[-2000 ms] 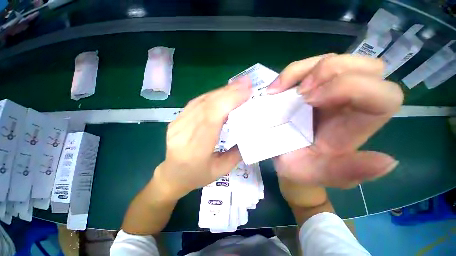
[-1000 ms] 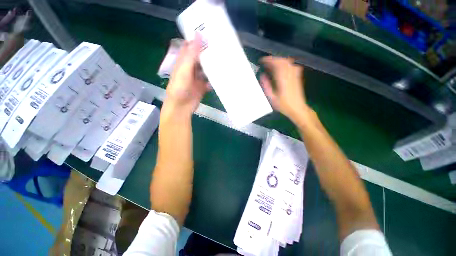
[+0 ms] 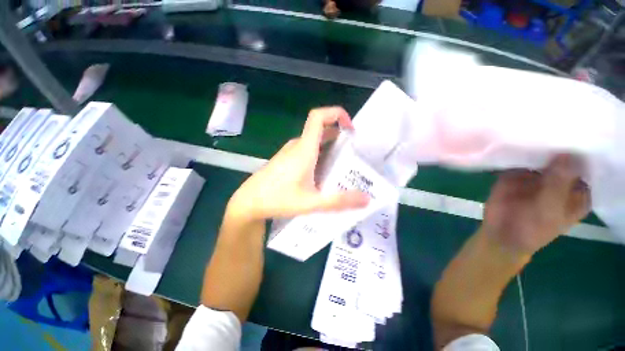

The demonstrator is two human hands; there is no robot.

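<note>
My left hand [image 3: 295, 175] grips an open white printed carton [image 3: 349, 179], tilted, with its open end and raised flap facing up and right. My right hand [image 3: 538, 199] holds a wrapped product [image 3: 486, 116] in a translucent white sleeve, large and blurred near the camera, its pinkish end close to the carton's opening. Whether the two touch, I cannot tell. A fanned pile of flat cartons [image 3: 353, 295] lies on the green table below the carton.
Stacked cartons [image 3: 89, 164] stand in steps at the left, with one carton [image 3: 164, 219] beside them. Two wrapped products [image 3: 228, 110] lie on the far green belt beyond the white strip [image 3: 438, 200]. A brown shipping carton [image 3: 106, 312] is below the table edge at lower left.
The carton has come down and nearer in my left hand, its opening now visible. My right hand, empty before, has moved right and now holds a wrapped product. The view has shifted.
</note>
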